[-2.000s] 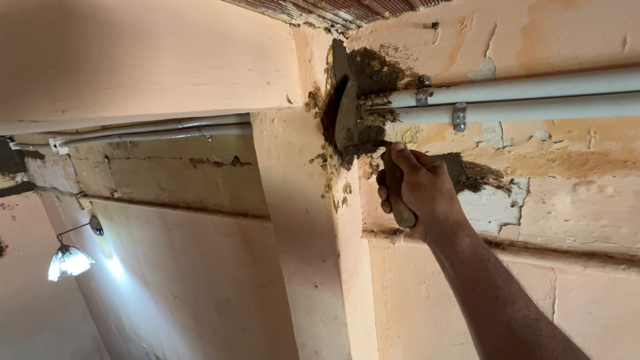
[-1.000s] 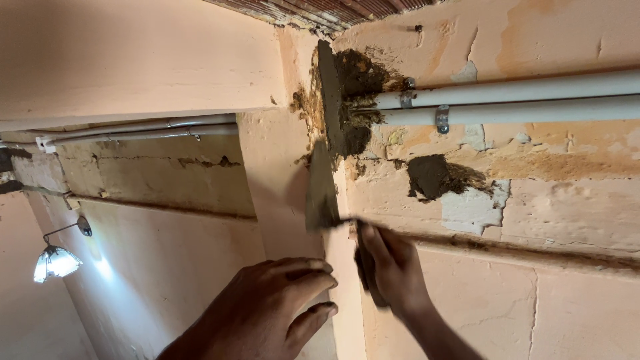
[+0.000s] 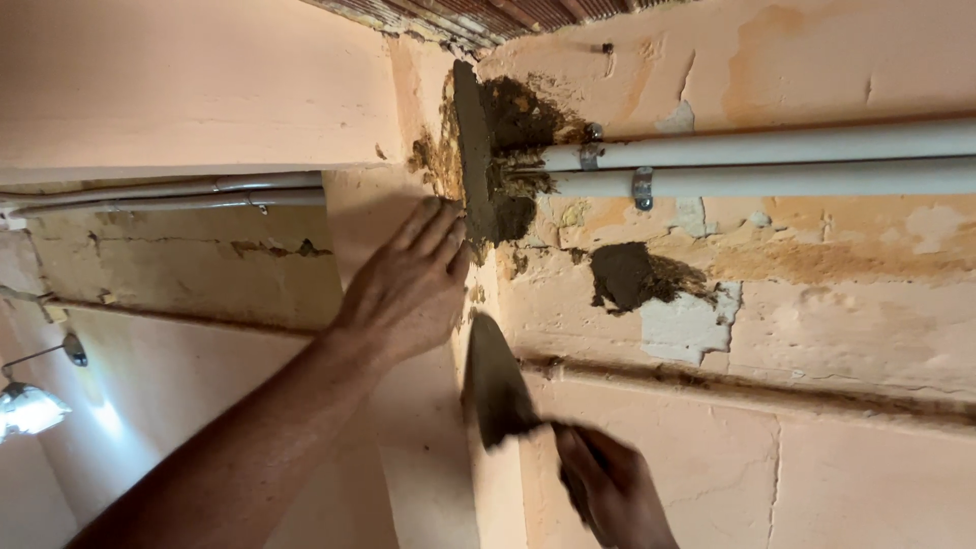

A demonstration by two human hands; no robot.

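Note:
My left hand (image 3: 415, 282) lies against the side of the wall pillar, its fingertips at the left edge of a strip of wet mortar (image 3: 476, 152) on the pillar's corner. It holds no tool. Below it, my right hand (image 3: 610, 480) grips the handle of a pointing trowel (image 3: 496, 381), whose blade points up beside the pillar's edge. Dark mortar also covers the wall around the ends of two white pipes (image 3: 762, 177). A separate mortar patch (image 3: 624, 276) sits lower on the wall, to the right of the pillar.
Metal clamps (image 3: 643, 187) hold the pipes to the cracked, peeling wall. A ledge (image 3: 686, 381) runs along the wall beneath the patch. Ribbed ceiling (image 3: 518, 19) meets the pillar at the top. At far left a lit wall lamp (image 3: 30, 408) hangs from its arm.
My left hand, out of view two seconds ago, has risen from below onto the pillar. The trowel has come down from the mortar at the top of the corner, in my right hand.

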